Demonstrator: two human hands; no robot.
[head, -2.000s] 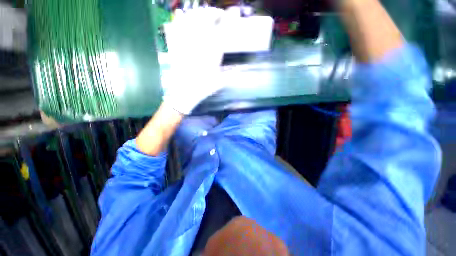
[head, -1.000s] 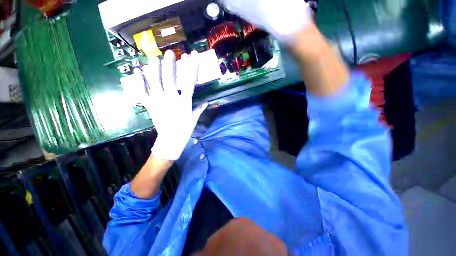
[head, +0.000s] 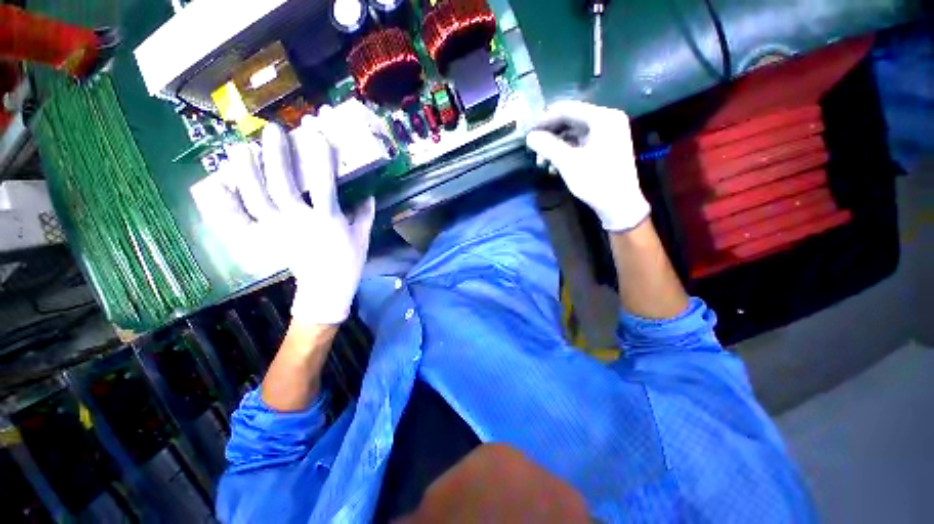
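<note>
A circuit board (head: 451,138) lies on the bench, with two copper-wound coils (head: 385,68), a yellow-taped transformer (head: 256,80) and a long silver-white heatsink (head: 210,39). My left hand (head: 292,220), in a white glove, lies palm down with fingers spread at the board's near left edge, over a short white block (head: 353,138). My right hand (head: 594,159), also in a white glove, is at the board's near right corner with fingers curled; whether it grips anything is not clear. The silver bit of a black screwdriver (head: 597,41) shows beyond it.
Green strands (head: 118,194) lie at the bench's left end, below an orange-red rod (head: 46,41). A black bin with red pads (head: 768,179) stands at the right. Black rack frames (head: 154,399) stand below left. A dark cable crosses the green mat (head: 661,61).
My right hand has come down from above the coils to the board's near right corner, uncovering the coils. The board appears further up and left. My left hand stays over its near left edge.
</note>
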